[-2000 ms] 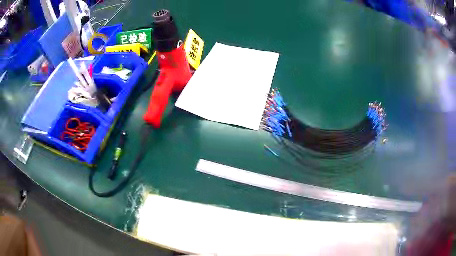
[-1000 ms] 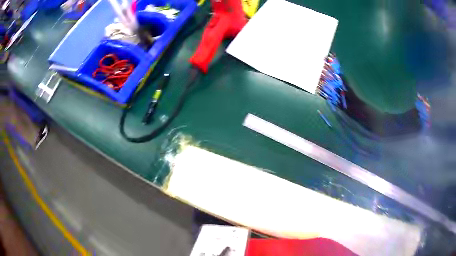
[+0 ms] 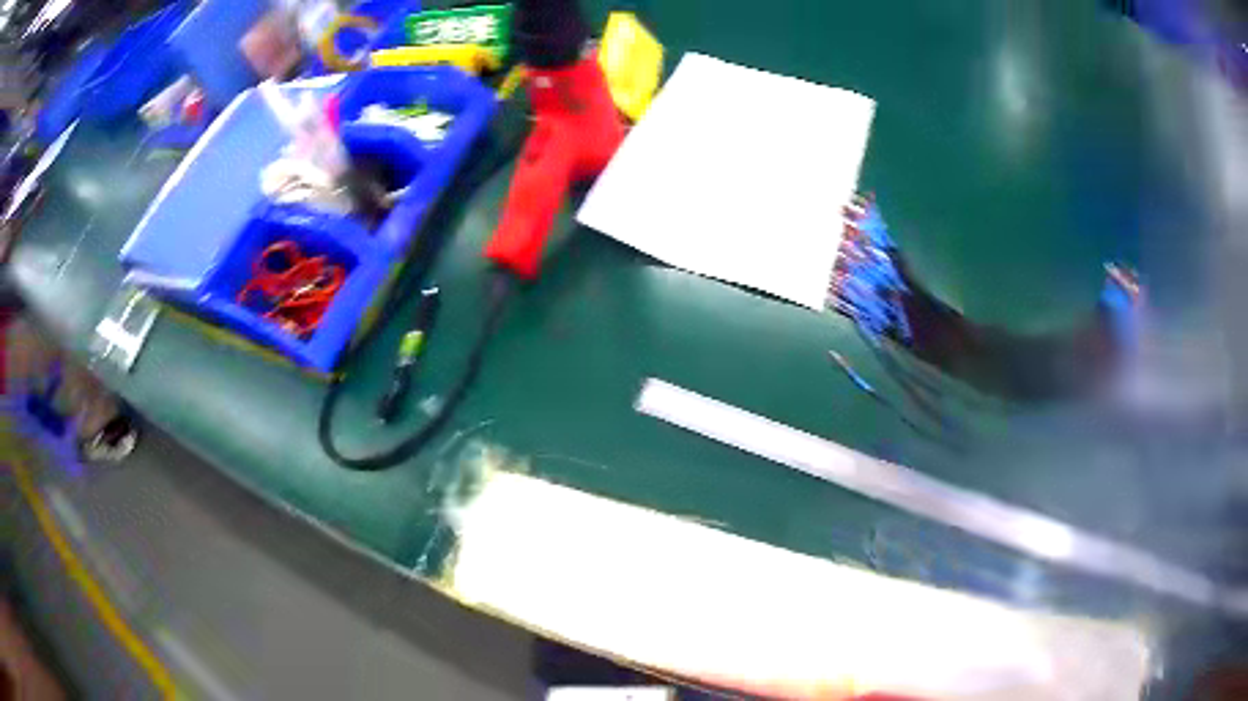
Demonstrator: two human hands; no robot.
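Observation:
A curved bundle of thin black cable assemblies lies on the green bench mat at the right, blurred. Its blue sleeved ends fan out beside a white paper sheet, with other blue ends at the far right. A steel ruler lies diagonally in front of the bundle. A long white work pad lies along the near bench edge, with clear wispy material at its left end. Neither of my hands can be made out; a dark reddish blur at the bottom right corner is unclear.
A red heat gun with a black cord lies left of the paper. Blue parts bins hold red loops and small white items. A slim black pen-like item lies by the cord. A grey aisle with a yellow line runs beyond the bench edge.
The camera view has shifted and tilted; the bench things appear further right than at first. The red shape seen at the bottom edge a second ago is now almost out of view.

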